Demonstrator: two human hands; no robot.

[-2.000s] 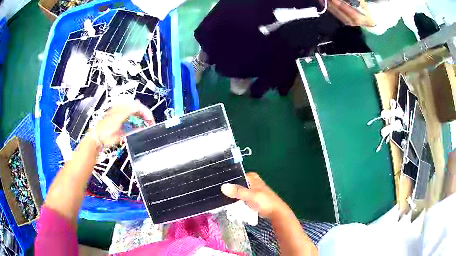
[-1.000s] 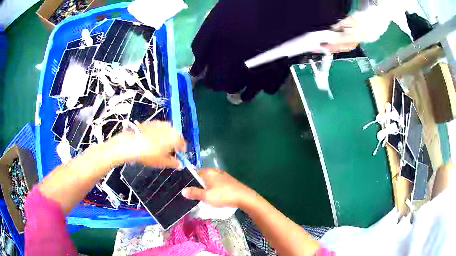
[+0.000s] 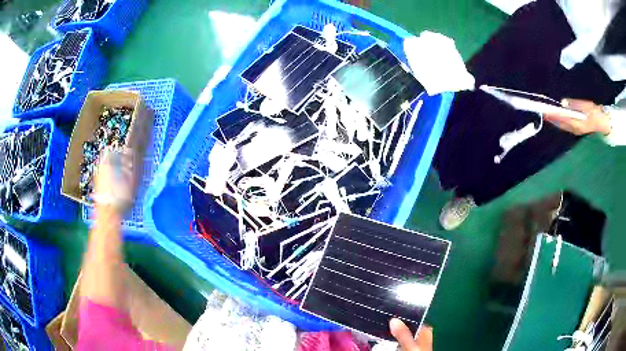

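Note:
A black solar panel (image 3: 374, 274) with thin silver lines is held face up over the near right edge of the blue crate, with no clips visible on it. My right hand (image 3: 412, 337) grips its bottom edge; the thumb shows on its face and the picture's edge cuts the hand off. My left hand (image 3: 115, 179) is over the open brown clip box (image 3: 142, 140) full of small multicoloured clips. It is blurred, so whether it holds clips cannot be told.
The large blue crate (image 3: 171, 199) holds panels and white cords. A white cloth (image 3: 439, 63) hangs on its rim. More blue crates (image 3: 88, 56) stand left. A person in dark clothes (image 3: 511, 130) stands right, near a green-topped bench (image 3: 552, 301).
The view has swung left. My left hand has moved from the panel's edge to the clip box. The clips seen on the panel earlier are gone. My right hand still holds the panel.

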